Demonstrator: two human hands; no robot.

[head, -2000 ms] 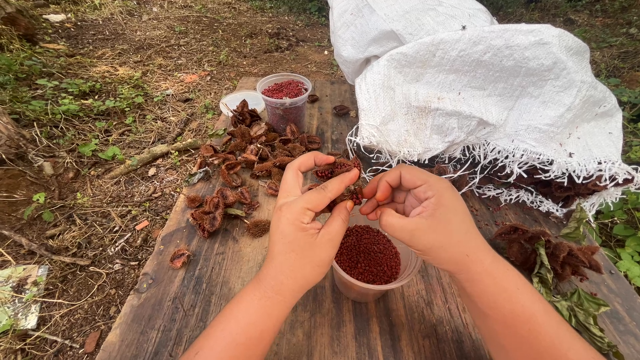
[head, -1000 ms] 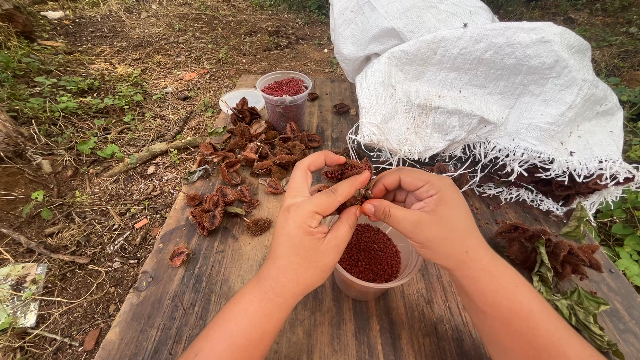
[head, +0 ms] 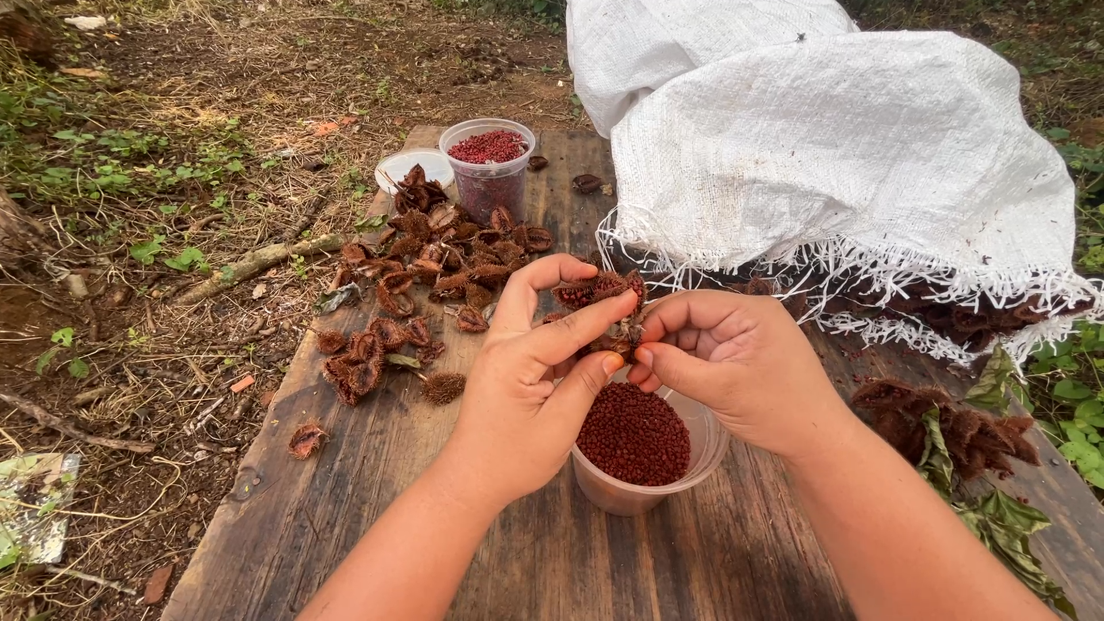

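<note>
Dried, spiny annatto pods [head: 595,291], with red seeds showing, are held between the fingers of my left hand [head: 539,379]. The fingertips of my right hand [head: 733,362] pinch the lower right side of the same cluster. Below both hands stands a clear plastic cup [head: 634,500] of dark red annatto seeds [head: 634,435]; my hands hide part of its far rim. A second plastic cup [head: 489,185] of redder seeds stands farther back. In front and to the left of it lies a heap of opened, brown pod husks [head: 448,259].
A wooden board [head: 371,517] carries everything. A white woven sack [head: 828,155] with frayed edges lies at the back right over more pods. A pod cluster [head: 944,427] with withered leaves [head: 1005,526] is at the right, and a round lid [head: 414,168] beside the far cup.
My left hand keeps hold of the pods, which have tilted slightly between my fingers. My right fingertips remain at the cluster, with small shifts. Cups, husks and sack have not moved.
</note>
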